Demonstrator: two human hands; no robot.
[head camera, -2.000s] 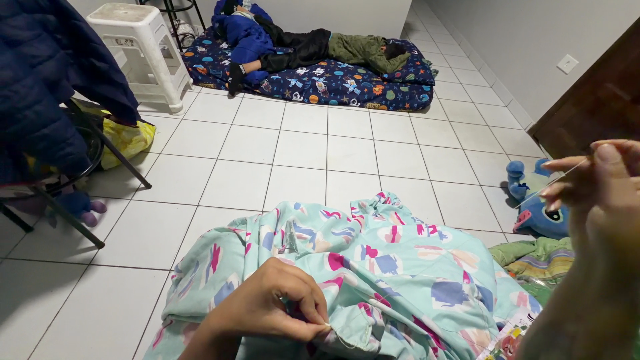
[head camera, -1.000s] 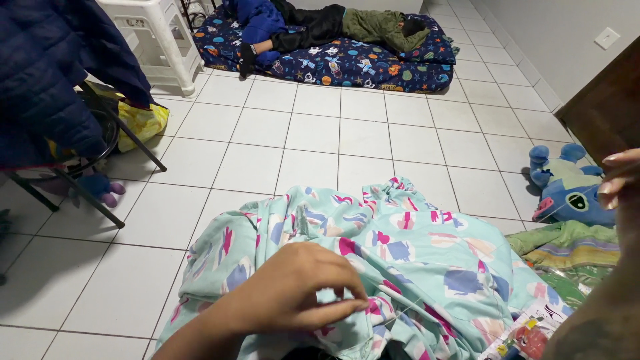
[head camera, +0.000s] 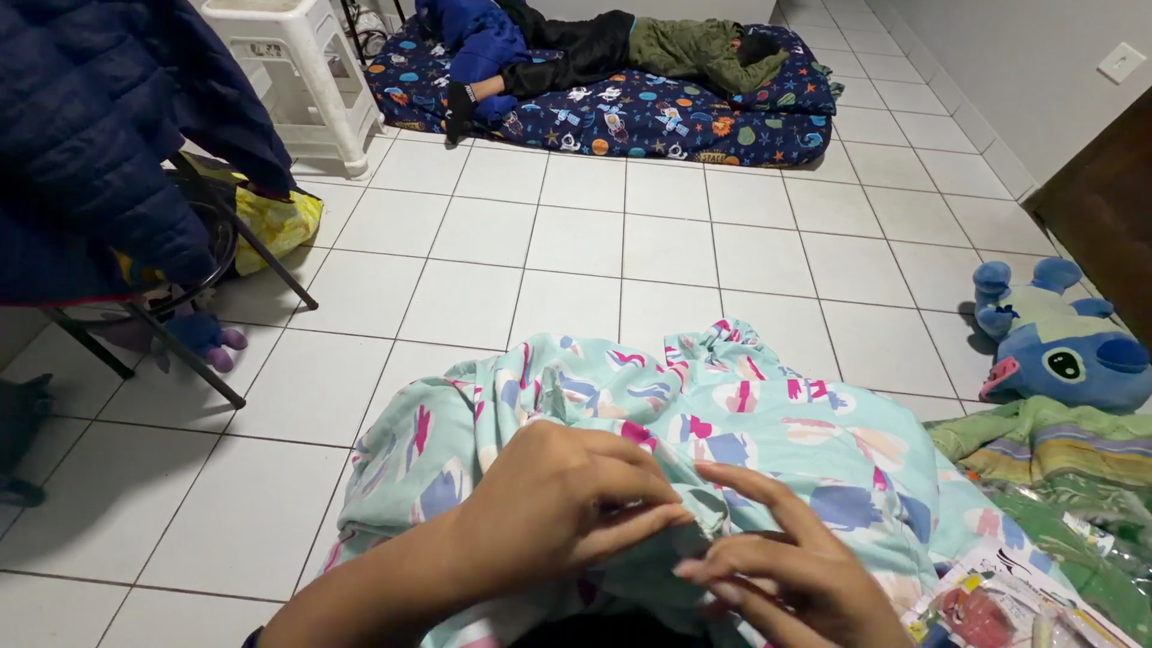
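A mint-green patterned fabric (head camera: 774, 432) with pink, blue and peach patches lies bunched below me. My left hand (head camera: 576, 504) pinches an edge of it between thumb and fingertips. Just right of that edge is my right hand (head camera: 792, 558), its fingers bent and spread; its fingertips are close to the pinched edge, and whether they hold anything small, such as a thread or needle, cannot be seen. The dark shape at the bottom edge is partly cut off.
A blue plush toy (head camera: 1071, 351), a green striped cloth (head camera: 1053, 450) and a plastic packet (head camera: 999, 603) lie at right. A dark jacket (head camera: 99, 144) hangs over a metal-legged chair at left, near a white plastic stool (head camera: 297, 81). People lie on a printed mattress (head camera: 621, 126) beyond.
My right hand, raised at the far right before, has come down and left to beside my left hand. My left hand stays at the fabric. The view has shifted somewhat.
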